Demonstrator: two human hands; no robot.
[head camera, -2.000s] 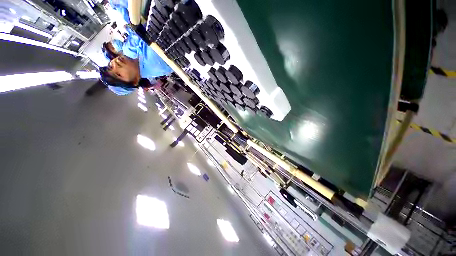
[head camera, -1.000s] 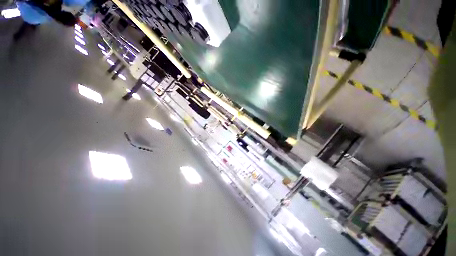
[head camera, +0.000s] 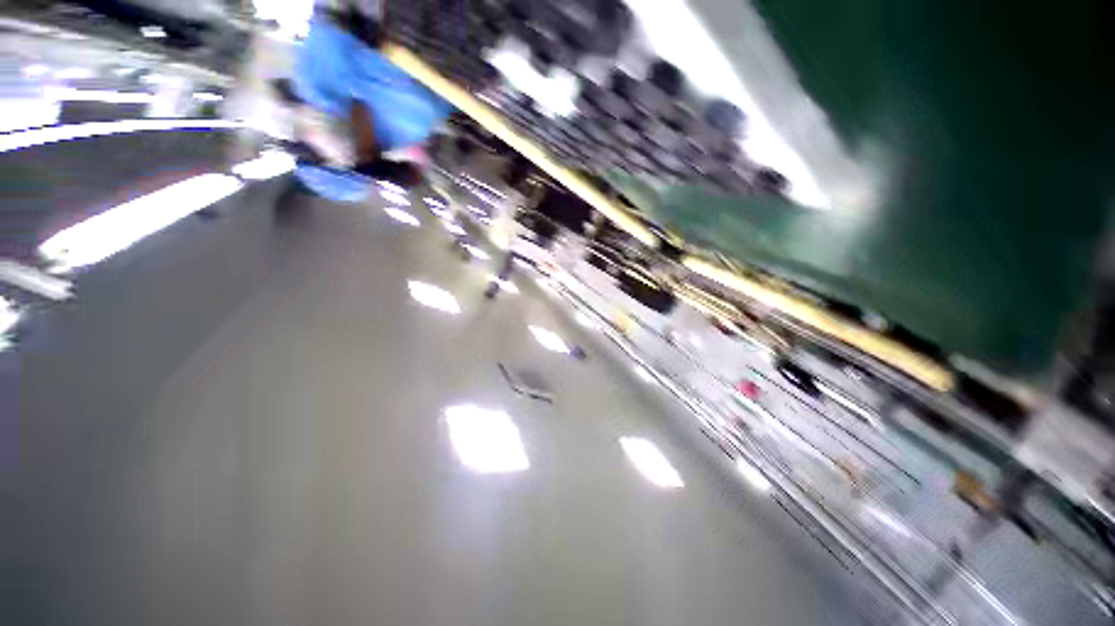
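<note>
No hand of mine is in the picture. The view is strongly tilted and blurred. Black round parts (head camera: 666, 116) lie in close rows at the top, beside the thick edge of a white parts tray (head camera: 764, 104). The tray rests on a shiny dark green mat (head camera: 966, 159) at the upper right. The parts' details are too blurred to tell.
An ivory-yellow pipe (head camera: 819, 320) runs diagonally along the mat's edge. A person in blue (head camera: 367, 92) is at the upper left, beyond the tray. A grey surface with bright rectangular lights (head camera: 485, 438) fills the lower left. Blurred equipment lines the lower right.
The view has swung since one second ago. The tray, parts and mat now sit further right and more of them shows; the person is back in fuller view. The floor tape and right-hand carts have left the picture.
</note>
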